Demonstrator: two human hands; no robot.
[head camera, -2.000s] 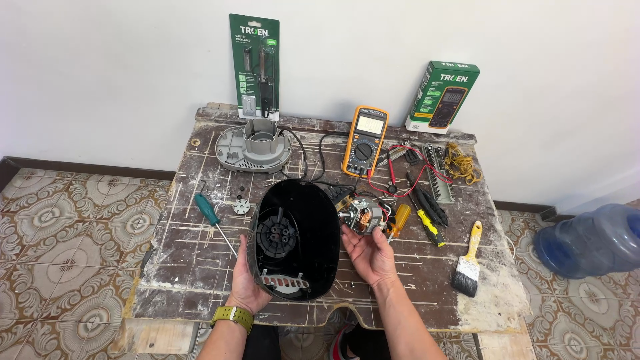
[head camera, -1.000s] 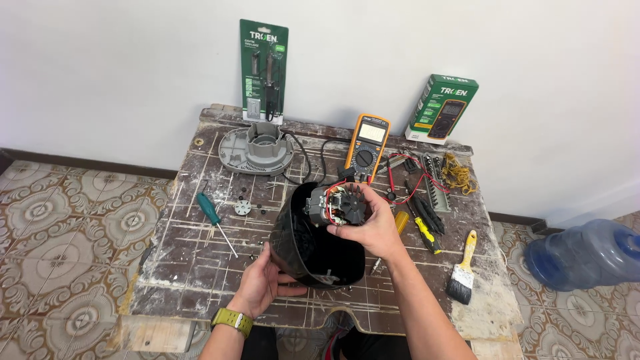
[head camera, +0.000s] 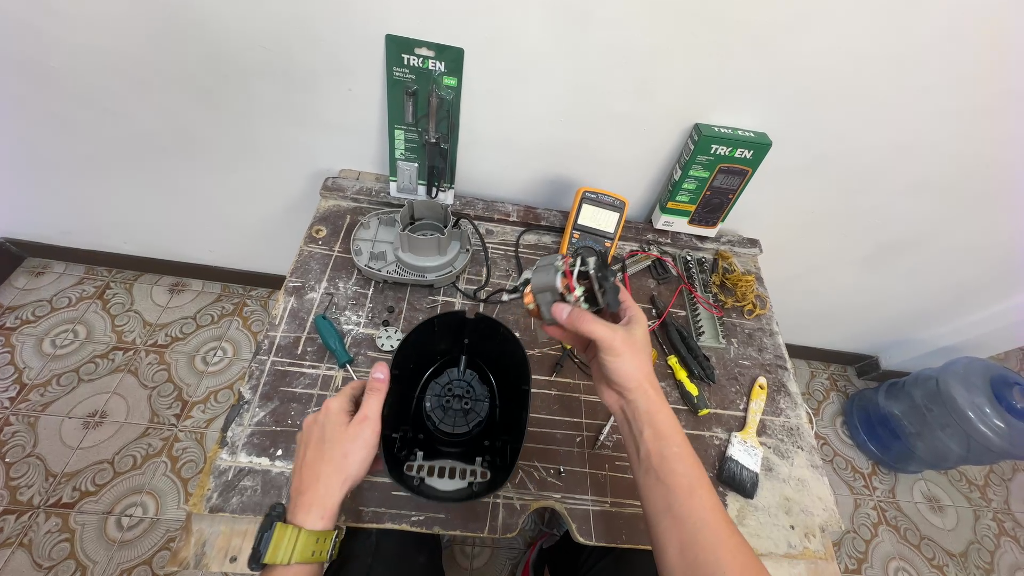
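My left hand (head camera: 340, 440) grips the left side of a black plastic appliance housing (head camera: 456, 404), its open side facing me, with a round hub and a row of slots inside. My right hand (head camera: 600, 340) holds a small electric motor (head camera: 564, 284) with copper windings and red and white wires, above and to the right of the housing. Behind it stands an orange digital multimeter (head camera: 594, 220), partly hidden by the motor. A grey plastic base (head camera: 412, 244) with a black cord lies behind the housing. A teal-handled screwdriver (head camera: 333, 342) and a perforated metal disc (head camera: 390, 338) lie at its left.
A packaged soldering iron (head camera: 424, 120) and a multimeter box (head camera: 712, 180) lean by the wall. To the right are a socket set (head camera: 702, 300), yellow cord (head camera: 736, 284), black-and-yellow pliers (head camera: 686, 380) and a paintbrush (head camera: 746, 440). A blue water jug (head camera: 936, 412) lies on the floor.
The motor, over the housing's opening one second ago, is now clear of it, up and to the right in my right hand. The housing has tilted so that its inside faces me.
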